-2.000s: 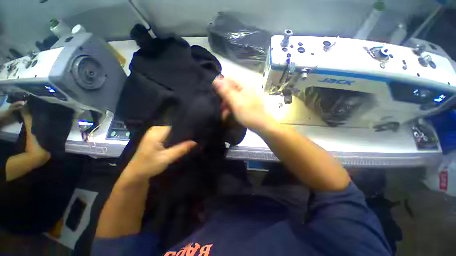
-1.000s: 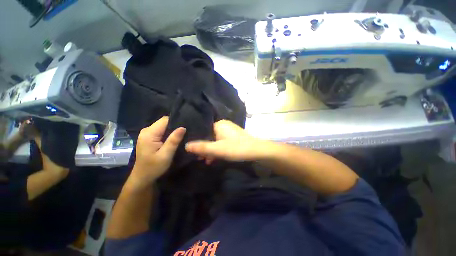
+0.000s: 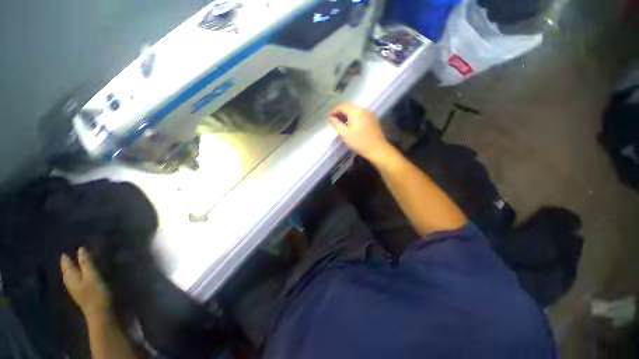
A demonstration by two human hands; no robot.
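The black garment (image 3: pixel 105 210) lies heaped on the left end of the white table (image 3: pixel 245 203) and hangs over its front edge. My left hand (image 3: pixel 85 284) rests on the garment with its fingers slightly apart. My right hand (image 3: pixel 357 130) is over the table's front edge, away from the garment, with its fingers curled. Whether it pinches anything small is not clear. The sewing machine (image 3: pixel 203 87) stands behind, its needle area brightly lit.
Dark snips(?) (image 3: pixel 347 76) lie by the machine's right end. A small parts tray (image 3: pixel 401 48) is at the table's right end, beside a blue bin (image 3: pixel 424 15) and a white carrier bag (image 3: pixel 490 45). Dark plastic (image 3: pixel 270 102) shows under the machine arm. Black garments (image 3: pixel 546 252) lie on the floor.
The view has swung right. My hands held the garment together in front of me; now my right hand is off it and out to the right, and my left hand lies on it.
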